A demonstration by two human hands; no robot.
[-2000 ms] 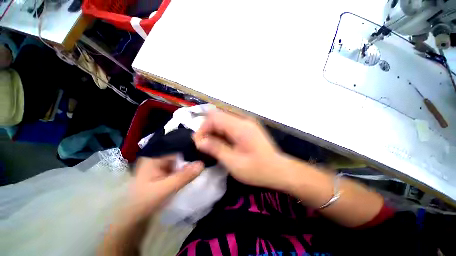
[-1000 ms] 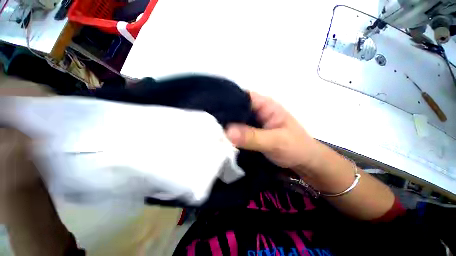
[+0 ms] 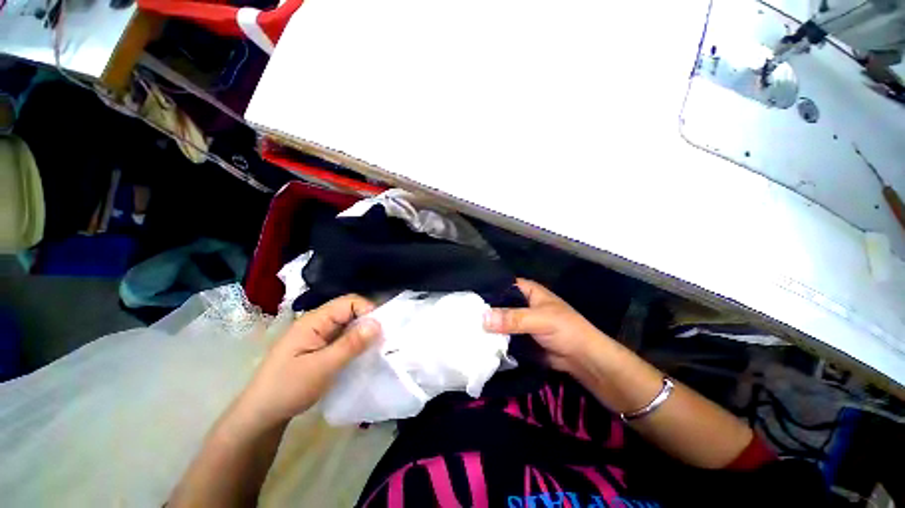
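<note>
A bunched white fabric is held low over the lap, in front of the black shirt. Black fabric lies against its far side. My left hand pinches the white fabric at its left edge between thumb and fingers. My right hand grips the cloth at its right edge, thumb on the white and fingers behind, by the black fabric. A short thin dark line shows on the white fabric between the hands.
The white machine table runs across the top, with the sewing machine and a wooden-handled tool at right. A red bin stands under the table edge. A red basket is upper left; cream tulle lies lower left.
The white and black fabrics, spread wide to the left a second ago, are now bunched lower between the hands. My left hand has come in from the left edge. The view has shifted slightly.
</note>
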